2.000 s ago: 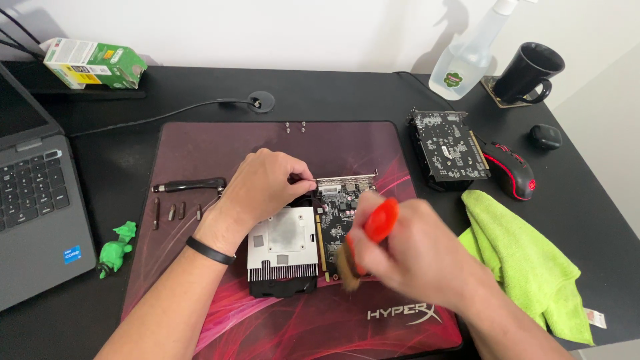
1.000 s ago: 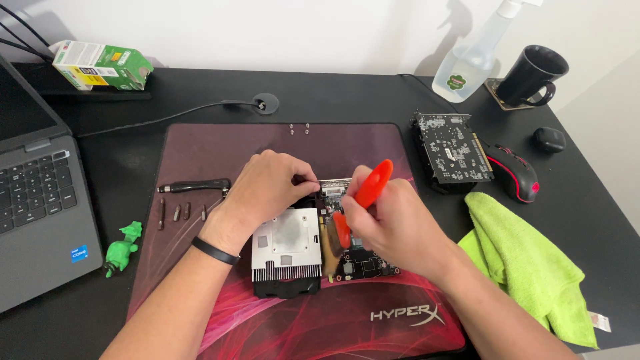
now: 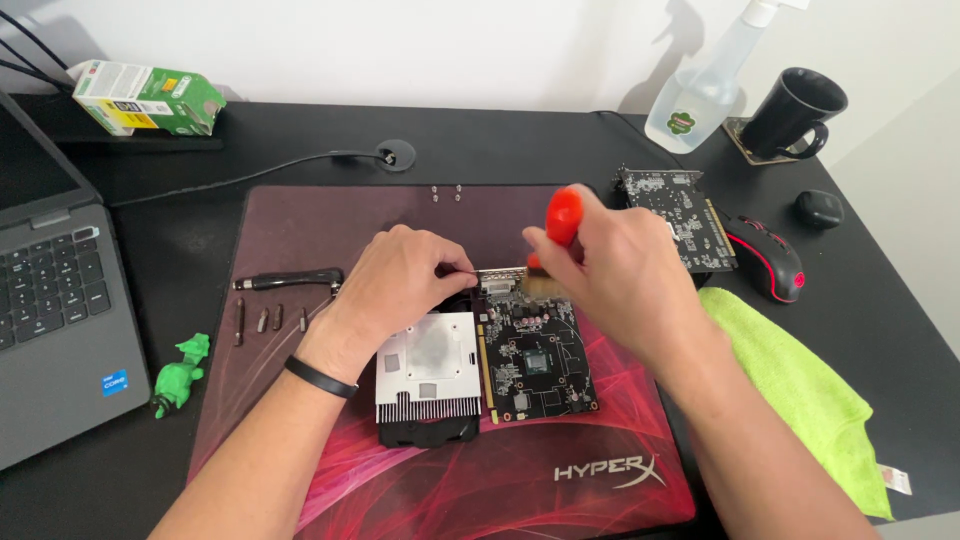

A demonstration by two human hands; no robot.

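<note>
A bare graphics card circuit board (image 3: pixel 536 362) lies on the HyperX desk mat (image 3: pixel 622 442), its metal bracket toward the back. My left hand (image 3: pixel 409 281) pinches the bracket's left end between thumb and fingertips. Held in my right hand (image 3: pixel 622 262) is a brush with a red handle (image 3: pixel 562 216); its tan bristles (image 3: pixel 544 286) are over the board's back edge, beside the bracket, slightly blurred. The card's metal heatsink (image 3: pixel 431 360), with a grey patch at its middle and a black shroud below, lies just left of the board, partly under my left hand.
Left on the mat are a black screwdriver handle (image 3: pixel 285 280) and several bits (image 3: pixel 277 316); small screws (image 3: pixel 446 193) sit at its back. Around it are a laptop (image 3: pixel 45 300), green figurine (image 3: pixel 178 375), second graphics card (image 3: pixel 679 217), mouse (image 3: pixel 769 259), green cloth (image 3: pixel 787 397), spray bottle (image 3: pixel 694 97) and mug (image 3: pixel 795 112).
My right hand has moved the brush from the board's left edge up to the bracket end. My left hand has stayed at the bracket.
</note>
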